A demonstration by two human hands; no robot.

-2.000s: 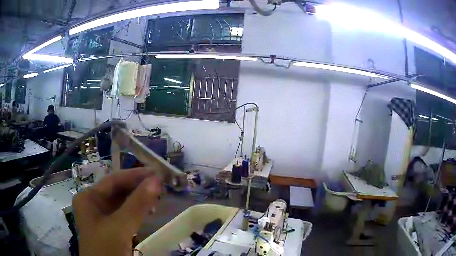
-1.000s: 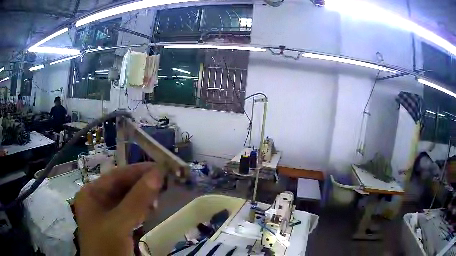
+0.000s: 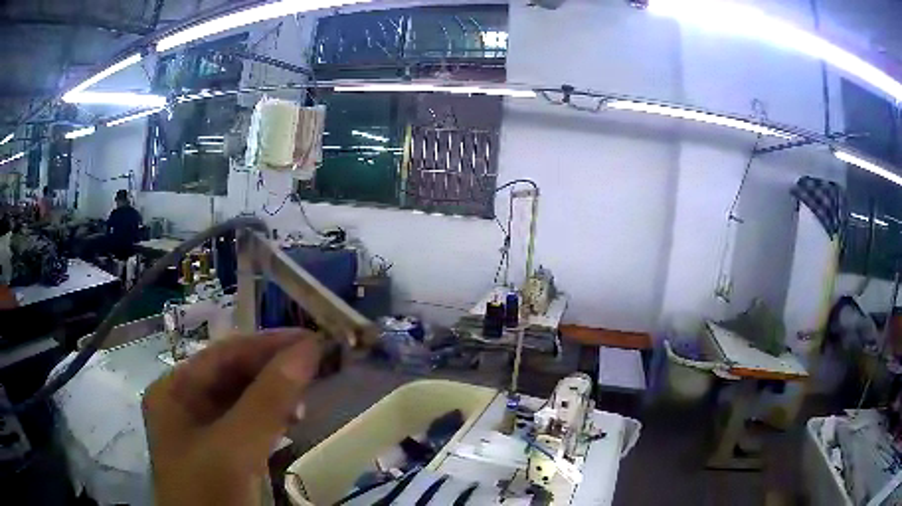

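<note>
My left hand is raised at the lower left, its thumb and forefinger brought together beside the near end of the pale overhead thread guide arm. The arm slants down to the right from the top of a pale upright pole. A dark cable curves from the pole top down to the left. The fingertips overlap the arm's end in view. No thread can be made out, and I cannot tell if the fingers touch the arm. My right hand is not in view.
Below stands a pale tub with dark cloth pieces, beside an off-white sewing machine on a white table. Behind are another machine table with dark thread cones and an orange-edged table. A person is far left.
The view has shifted, so the room, tub and machines appear further left or right than before, mostly a little to the right. My left hand stays pinched by the guide arm's end.
</note>
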